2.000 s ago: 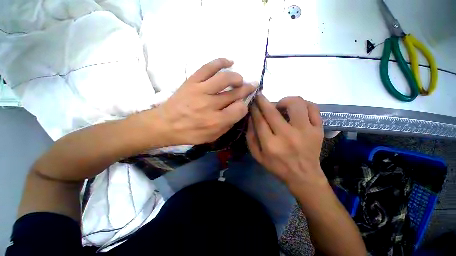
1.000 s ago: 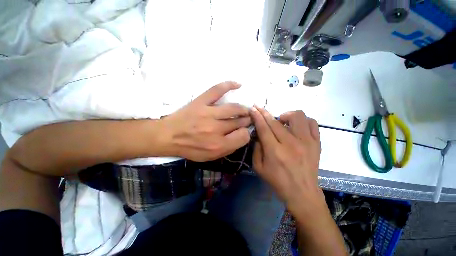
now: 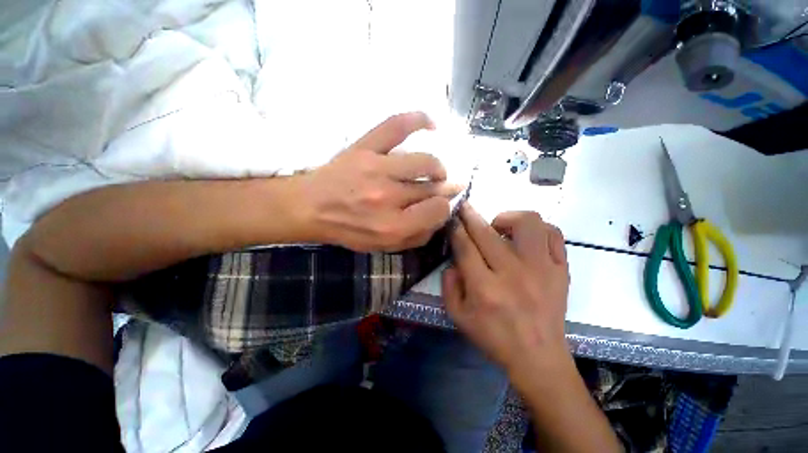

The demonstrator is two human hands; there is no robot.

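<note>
The white lining side of the garment (image 3: 159,97) spreads over the table at the left and top. Its plaid shell fabric (image 3: 292,287) hangs below my left forearm, over the table's front edge. My left hand (image 3: 381,190) lies on the white fabric, its fingertips pinching the garment's dark seam edge (image 3: 462,202). My right hand (image 3: 514,283) holds the same edge from the right, fingertips touching those of my left hand. The sewing machine (image 3: 611,71) stands just beyond my fingertips. Glare washes out the fabric near the needle, and the needle cannot be made out.
Scissors (image 3: 684,234) with green and yellow handles lie right of my hands, blades pointing away. A small black triangular scrap (image 3: 634,234) lies beside them. A ruler strip (image 3: 620,349) runs along the table's front edge. A blue basket (image 3: 698,416) with dark plaid pieces is below right.
The view has shifted, bringing the machine head into sight. My hands stay together at the seam edge, now closer to the machine. More of the plaid fabric shows below my left forearm.
</note>
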